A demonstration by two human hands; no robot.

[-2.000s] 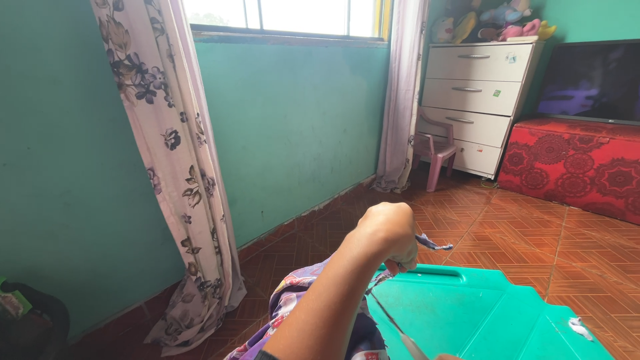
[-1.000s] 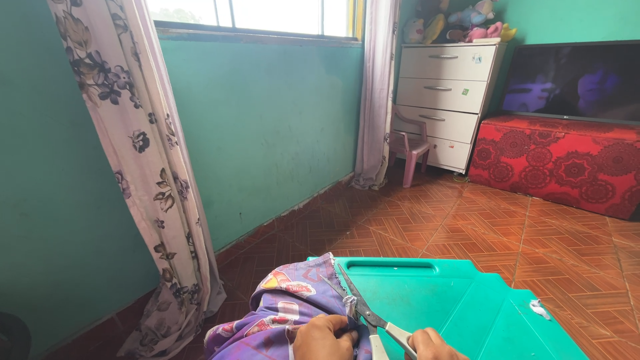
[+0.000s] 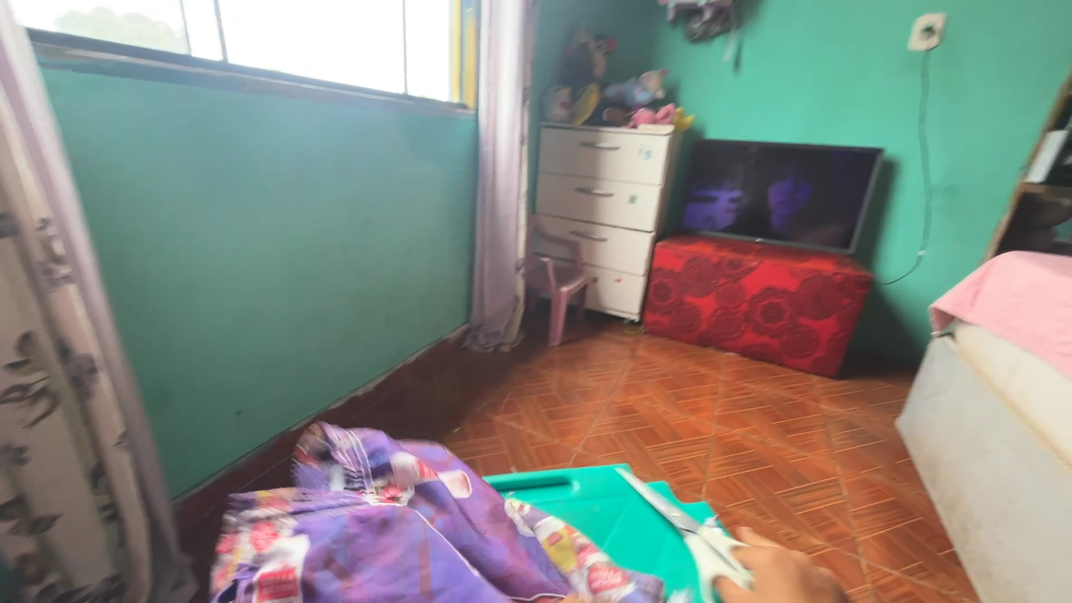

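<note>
A pair of scissors (image 3: 703, 540) with white handles is in my right hand (image 3: 779, 569) at the bottom right, its blades close together and pointing up and left over a green plastic surface (image 3: 599, 502). Purple printed fabric (image 3: 402, 536) lies bunched across the lower left and covers part of that surface. The scissors are to the right of the cloth. Of my left hand (image 3: 574, 598) only a sliver of fingers shows at the bottom edge by the cloth; the rest is hidden or out of frame.
Beyond the tiled floor (image 3: 670, 402) stand a small pink chair (image 3: 557, 285), a white chest of drawers (image 3: 599, 213) and a television (image 3: 775, 197) on a red patterned box (image 3: 754, 306). A bed (image 3: 997, 444) is at the right, curtains (image 3: 502, 184) at the window.
The scissors, open at the fabric one second ago, are now nearly closed and off to its right. The purple cloth is more spread out and raised. The view has swung right.
</note>
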